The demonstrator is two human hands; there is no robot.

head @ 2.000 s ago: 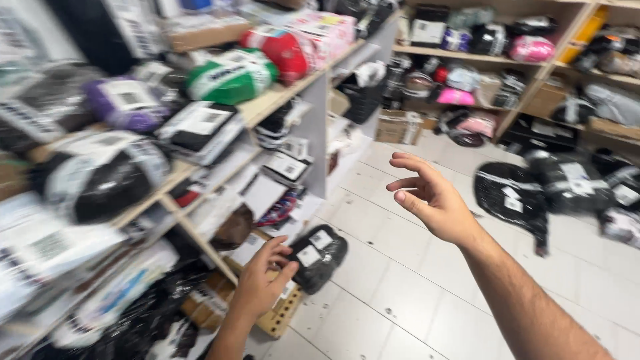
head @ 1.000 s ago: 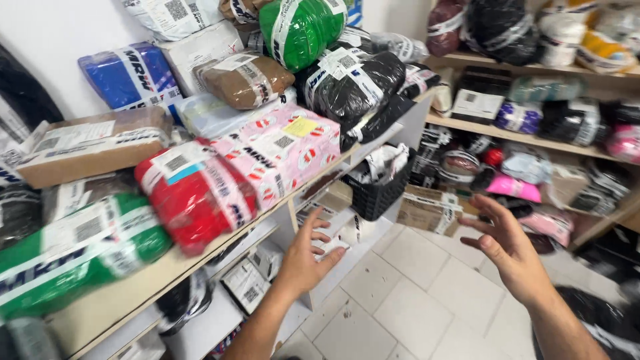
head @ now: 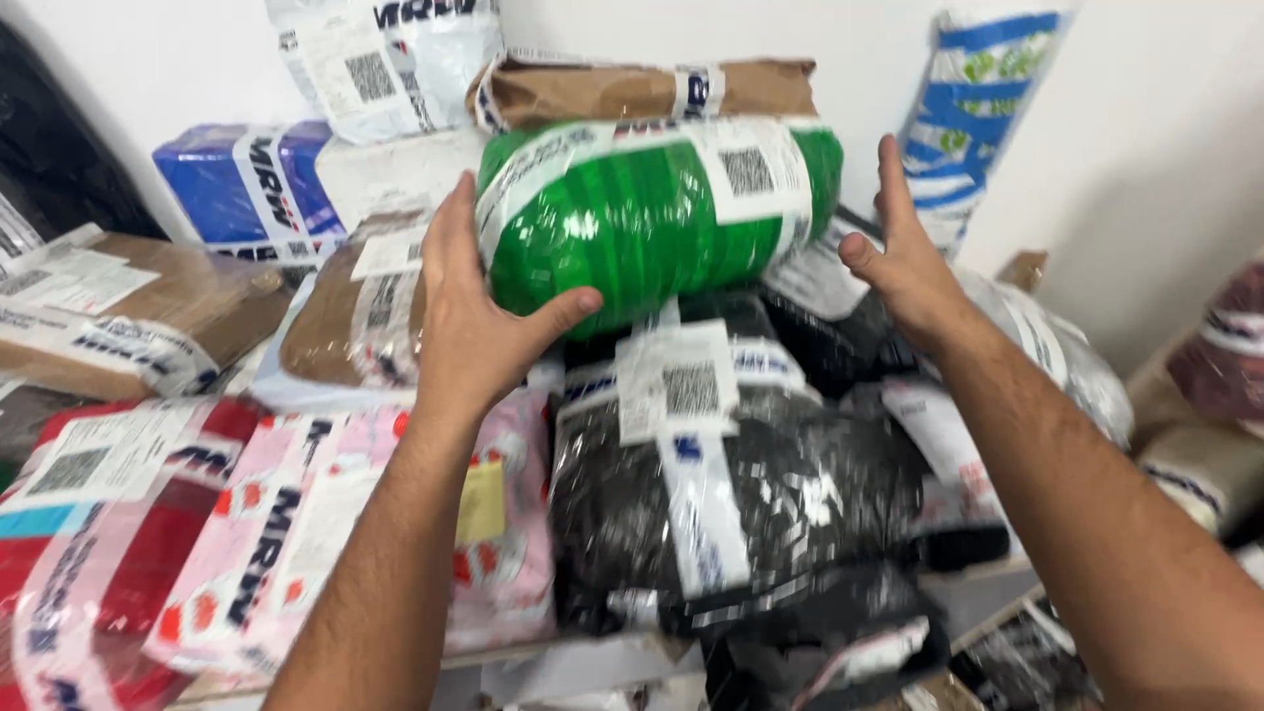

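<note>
A green plastic-wrapped parcel with a printed label lies on top of the pile, between my two hands. My left hand is at its left end, fingers spread and thumb over its front; whether it presses on the wrap I cannot tell. My right hand is held apart from the parcel's right end, fingers spread and empty. Below the green parcel sits a large black plastic-wrapped parcel. Behind it lies a brown paper package.
At the left are a pink patterned parcel, a red parcel, a brown box and a blue parcel. A blue-and-white package leans on the wall. A silver-grey parcel lies right, near my right forearm.
The view has swung from the floor and lower shelves to the parcels on top. Both hands have come up from the space before the shelf to either side of the green parcel.
</note>
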